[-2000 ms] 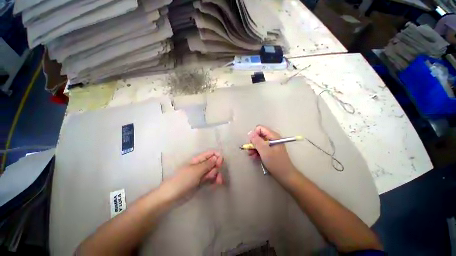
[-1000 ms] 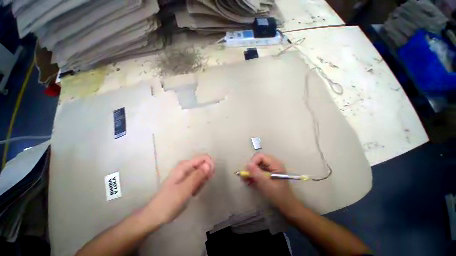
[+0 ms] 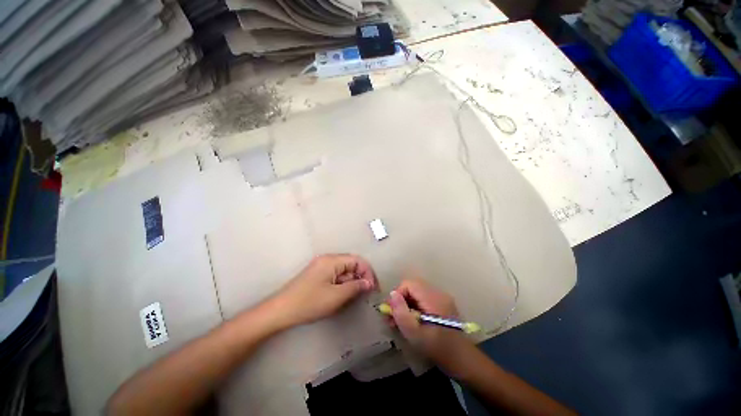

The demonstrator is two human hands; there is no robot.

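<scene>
The beige fabric panel (image 3: 390, 154) lies flat in front of me, with a black label (image 3: 152, 222), a white printed label (image 3: 153, 324) and a small blank white tag (image 3: 378, 229). My right hand (image 3: 418, 313) holds the yellow-and-dark pen-shaped tool (image 3: 439, 322) like a pencil, its tip pointing left just above or at the panel. My left hand (image 3: 341, 283) is just left of the tip, fingertips pinched together over the panel. Whether a thread is between them is too small to tell.
The tool cord (image 3: 486, 211) loops over the panel's right side. Behind lie thread waste (image 3: 244, 110), stacked panels (image 3: 89, 73), a power strip (image 3: 341, 63) with a black adapter (image 3: 375, 41) and a small black block (image 3: 360, 84). A blue bin (image 3: 662, 73) stands far right.
The view has shifted, so the panel appears further left. Both hands have moved nearer the panel's lower edge, and the left fingertips are now closer to the tool tip. The blank tag is uncovered.
</scene>
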